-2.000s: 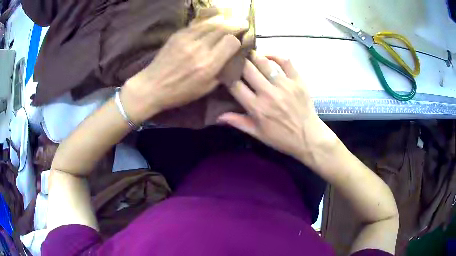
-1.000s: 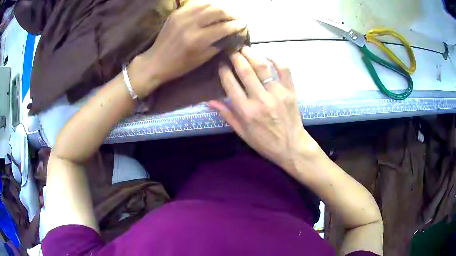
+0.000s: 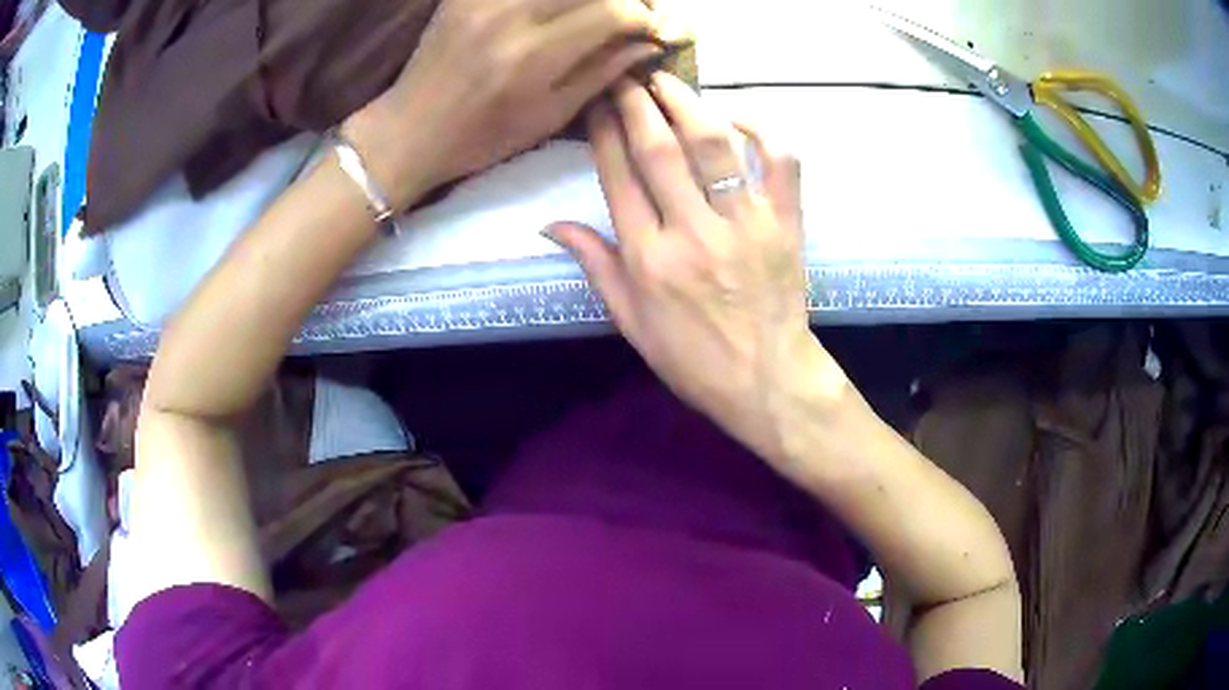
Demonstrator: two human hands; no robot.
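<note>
A brown garment panel (image 3: 317, 61) lies in folds at the top left of the white table, partly under my left hand. My left hand (image 3: 519, 81) reaches across it, fingertips at the cloth's edge near the bright lamp glow. My right hand (image 3: 714, 229) lies just right of it, fingertips on the edge of the cloth beside the left fingers, thumb spread out over the white table. The fingers of both hands meet at the cloth's edge and hide how it is gripped. The needle area is not visible in the glare.
Scissors (image 3: 1031, 115) with yellow and green handles lie on the table at the right. A ruler-marked edge (image 3: 472, 307) runs along the table front. Brown cloth (image 3: 1078, 458) hangs below it at the right, and more brown cloth (image 3: 357, 506) with white pieces lies at the lower left.
The brown panel has moved up and away from me, uncovering the ruler edge and white table below it. Both hands have moved up with it. The left hand has flattened over the cloth.
</note>
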